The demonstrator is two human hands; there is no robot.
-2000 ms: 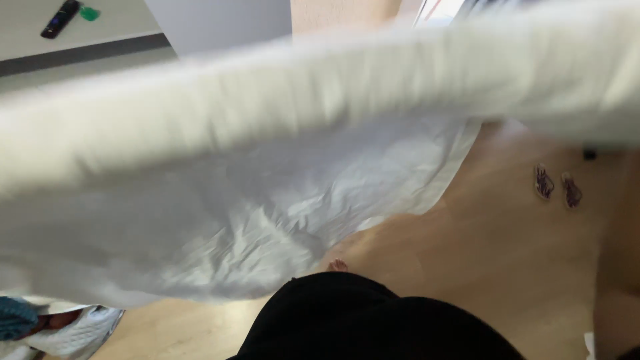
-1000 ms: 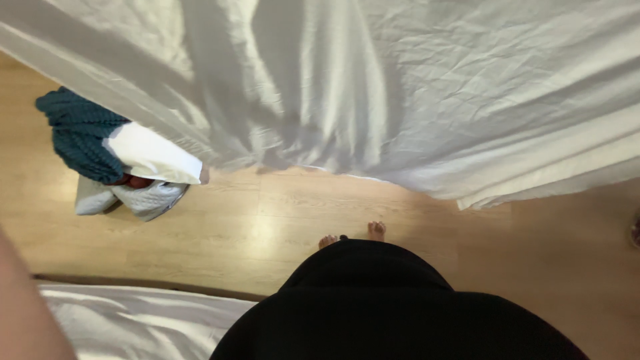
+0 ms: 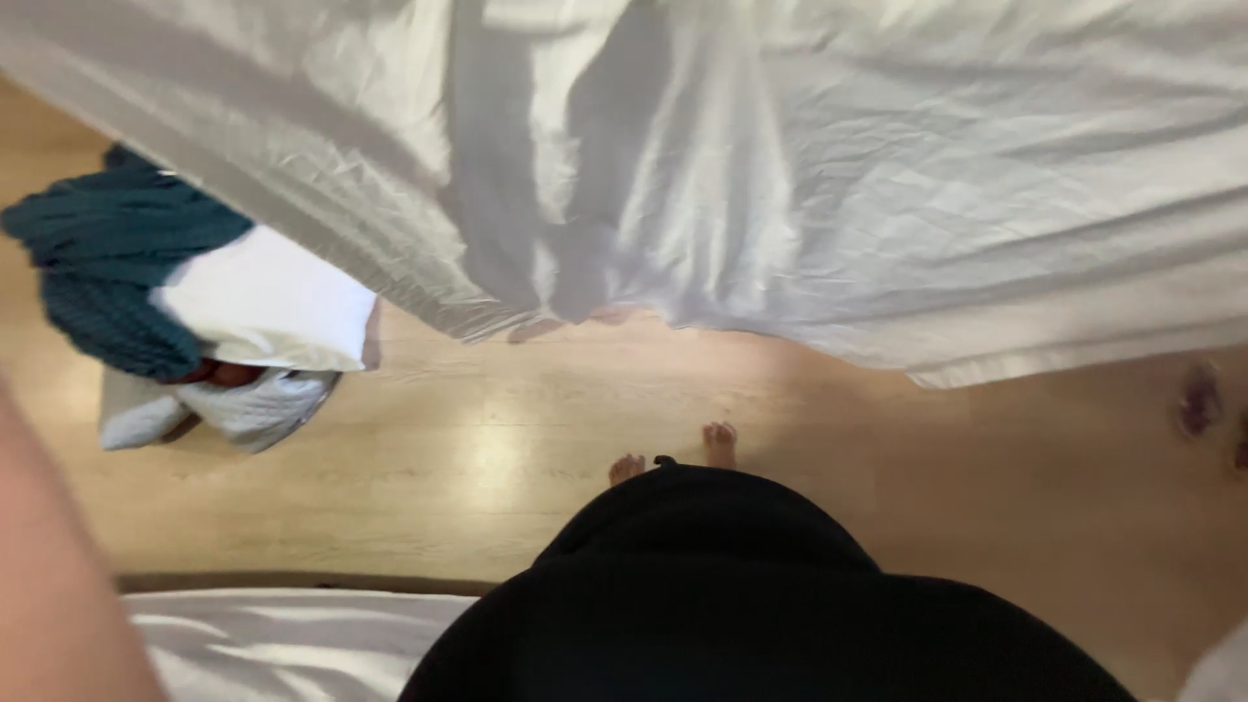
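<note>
A large white sheet (image 3: 877, 175) hangs spread across the upper part of the view, with soft folds near its middle and its lower edge above the wood floor. Neither of my hands shows; they are outside the frame or hidden by the cloth. Only my bare left arm is visible, blurred at the left edge. What my hands hold cannot be seen.
On the wood floor (image 3: 468, 419) at left lies a pile with a teal knitted blanket (image 3: 127, 253), a white pillow (image 3: 278, 297) and grey-white fabric (image 3: 258, 409). Another white cloth (image 3: 292, 643) lies behind me at lower left. Blurred footwear (image 3: 1199, 400) is at far right.
The white sheet, earlier a raised band crossing the view with its underside showing, now hangs as a broad panel at the top. The view has tilted down to my feet.
</note>
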